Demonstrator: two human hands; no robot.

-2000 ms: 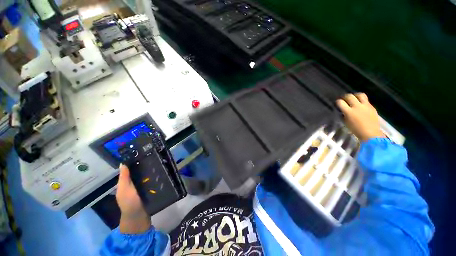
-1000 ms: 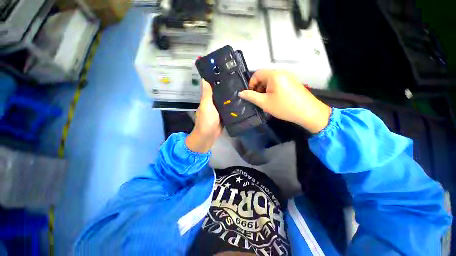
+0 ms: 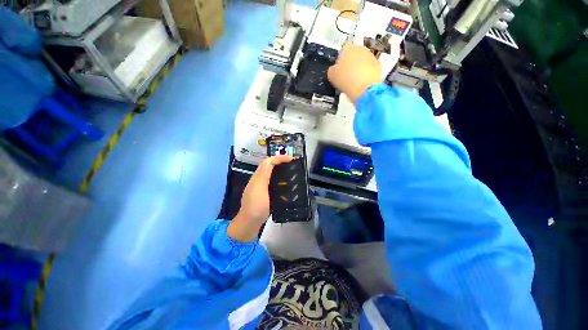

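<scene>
My left hand (image 3: 258, 196) holds a black phone unit (image 3: 291, 190) upright over my lap. Its camera end is at the top, with small orange and white marks on its face. My thumb lies across it below the camera area. My right hand (image 3: 356, 69) reaches to the left fixture (image 3: 319, 103) on the white press machine. Its fingertips are at the right edge of a black phone-sized slab (image 3: 314, 76) lying in the fixture. The fingertips are partly hidden, so I cannot tell if they grip it.
The machine's blue touchscreen (image 3: 345, 162) is right of the held phone. A red digital display (image 3: 398, 26) sits on the central head. The right fixture and a black cable chain (image 3: 449, 90) are beyond my right arm. A white cart (image 3: 138, 61), cardboard box (image 3: 200, 22) and blue stool (image 3: 58, 119) stand left.
My right hand has left the held phone and moved up to the left fixture. My left hand still holds its phone, now lower in view. The view has shifted, showing more of the machine.
</scene>
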